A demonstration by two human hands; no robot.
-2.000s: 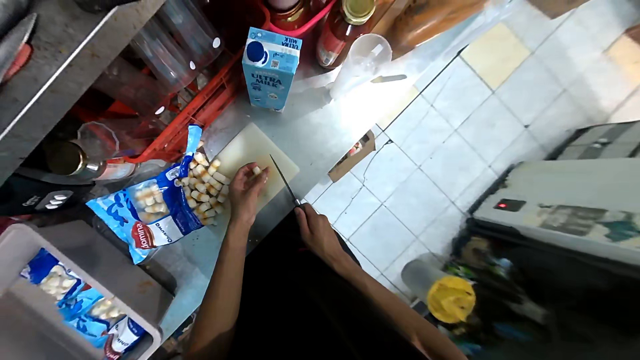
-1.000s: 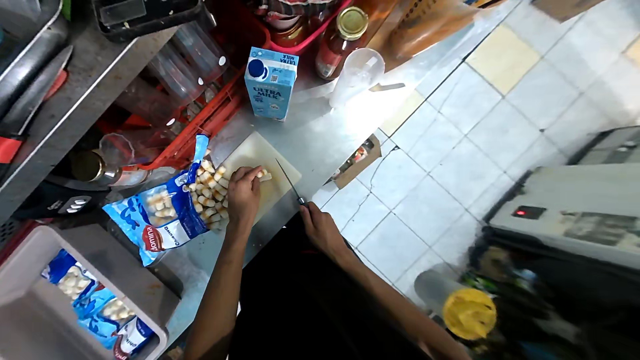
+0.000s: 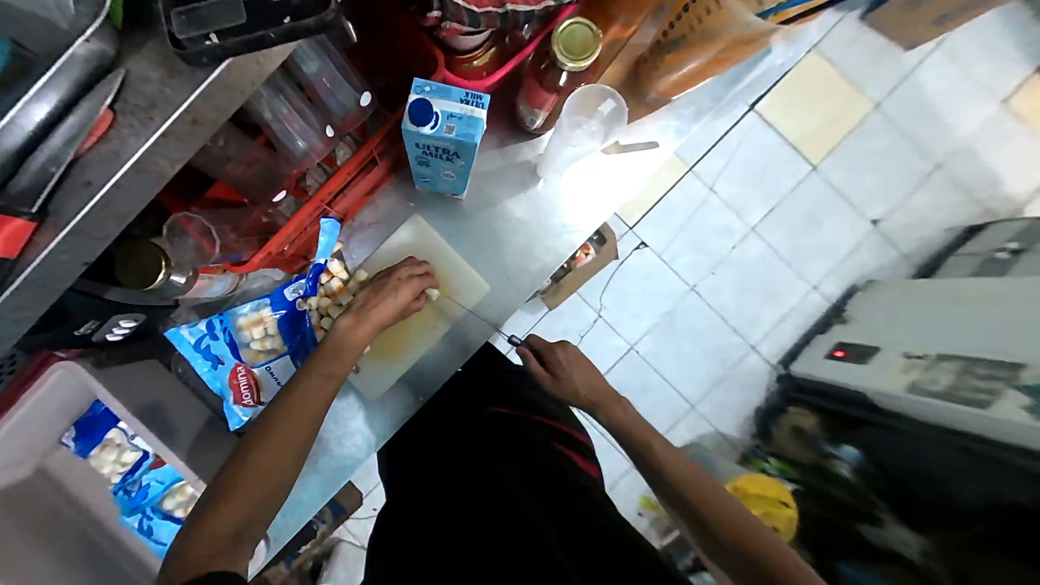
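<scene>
My left hand is over a pale cutting board, its fingers closed on a small whitish piece. My right hand grips the dark handle of a knife; the thin blade reaches over the board's edge toward the left hand's fingertips. Left of the board lies a blue and clear plastic bag, with many small white and browned pieces at its mouth. Part of these pieces is hidden behind the left wrist.
A blue milk carton, an upturned-looking clear plastic cup and a lidded glass jar stand beyond the board. A red crate is behind the bag. At lower left, a grey bin holds blue bags. A metal shelf overhangs the upper left.
The knife, earlier raised with its blade pointing away, now lies lower with its blade turned toward the left hand. The left hand has stayed over the board.
</scene>
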